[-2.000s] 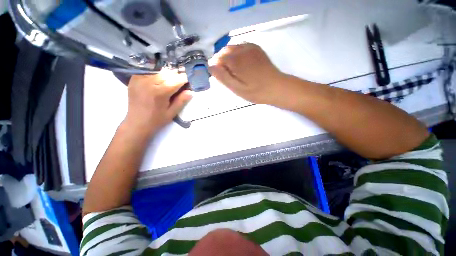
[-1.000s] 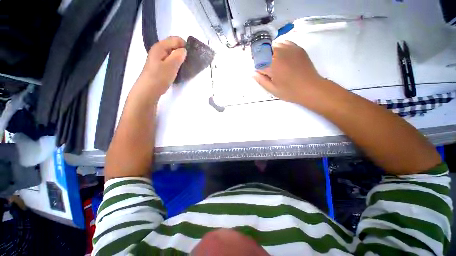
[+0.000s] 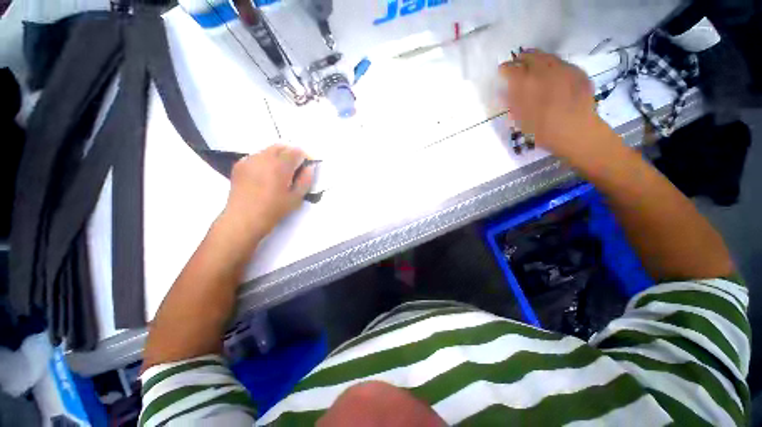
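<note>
My left hand (image 3: 269, 183) is at the left of the machine, closed on the end of a dark grey fabric strip (image 3: 219, 158). A dark end shows by the fingertips, and the strip runs up and left to the bundle. My right hand (image 3: 547, 96) is slightly blurred at the right of the table, fingers bent down over the black thread snips. Only dark tips of the snips (image 3: 515, 55) show past the fingers; whether they are gripped is hidden. The presser foot area (image 3: 307, 90) and round grey-blue attachment (image 3: 341, 98) have no fabric visible under them.
A bundle of dark grey strips (image 3: 63, 183) hangs over the table's left side. A checked strip (image 3: 660, 83) lies at the right edge. A pen-like tool (image 3: 443, 42) lies by the machine head. A measuring tape (image 3: 384, 229) lines the front edge. A blue bin (image 3: 514, 279) holds dark pieces below.
My right hand has left the attachment and moved right to the snips. My left hand has drawn the strip end down towards the front edge. The camera view has turned and shifted right.
</note>
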